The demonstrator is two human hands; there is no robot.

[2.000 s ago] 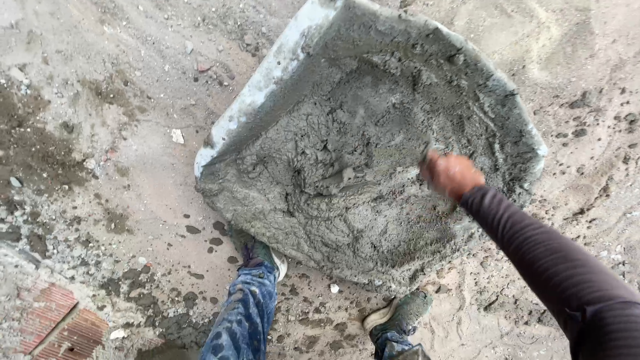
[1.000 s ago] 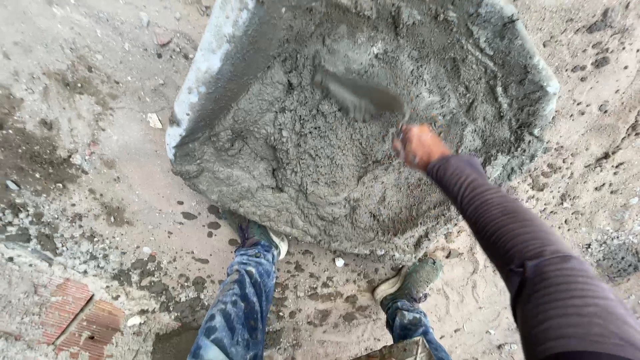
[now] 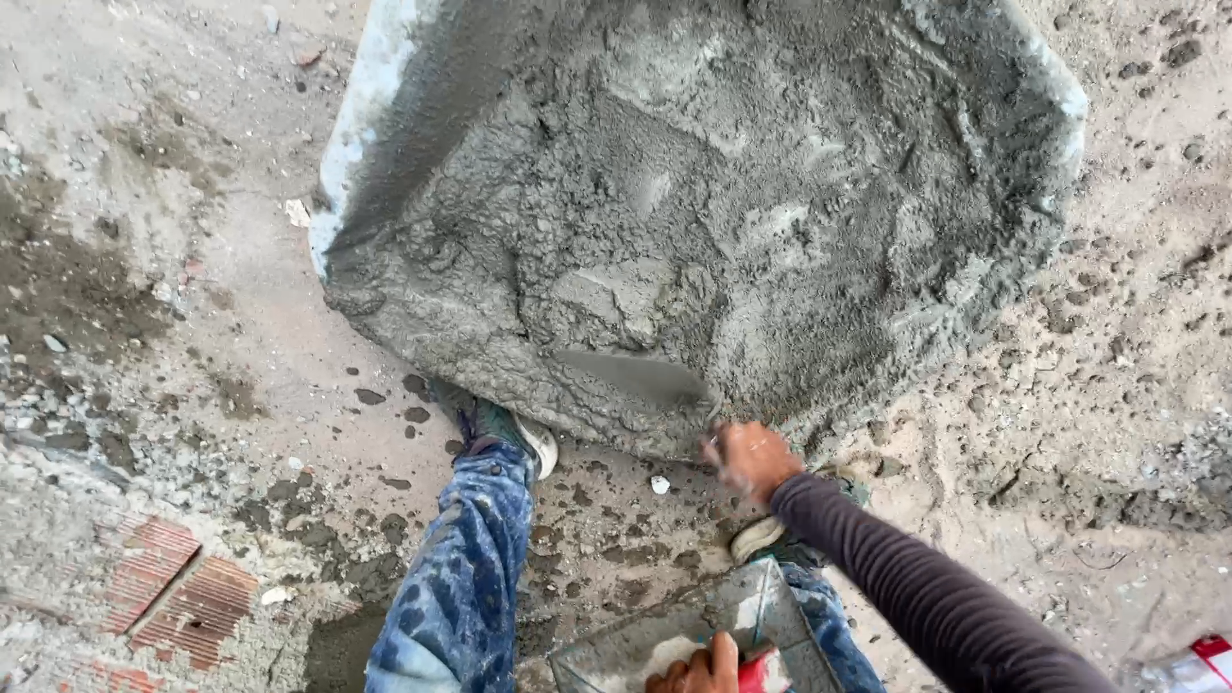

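My right hand (image 3: 754, 460), in a dark sleeve, is closed on the handle of a trowel at the near edge of a mortar tub. The grey metal trowel blade (image 3: 637, 375) lies against the wet mortar (image 3: 616, 221), pointing left. A pale, mortar-caked rim (image 3: 348, 154) shows on the tub's left side. At the bottom of the view my left hand (image 3: 695, 668) grips the red handle (image 3: 763, 671) of a flat, mortar-smeared metal-edged board or box (image 3: 630, 626); its lower part is cut off.
My shoes (image 3: 534, 443) stand on sandy, splattered ground close to the tub's near edge. Broken ribbed clay bricks (image 3: 197, 602) lie at the lower left among rubble. A white and red object (image 3: 1203, 664) is partly visible at the lower right corner.
My right hand and the trowel have moved from over the middle of the mortar to the tub's near edge. My left hand has come into view at the bottom with the board or box.
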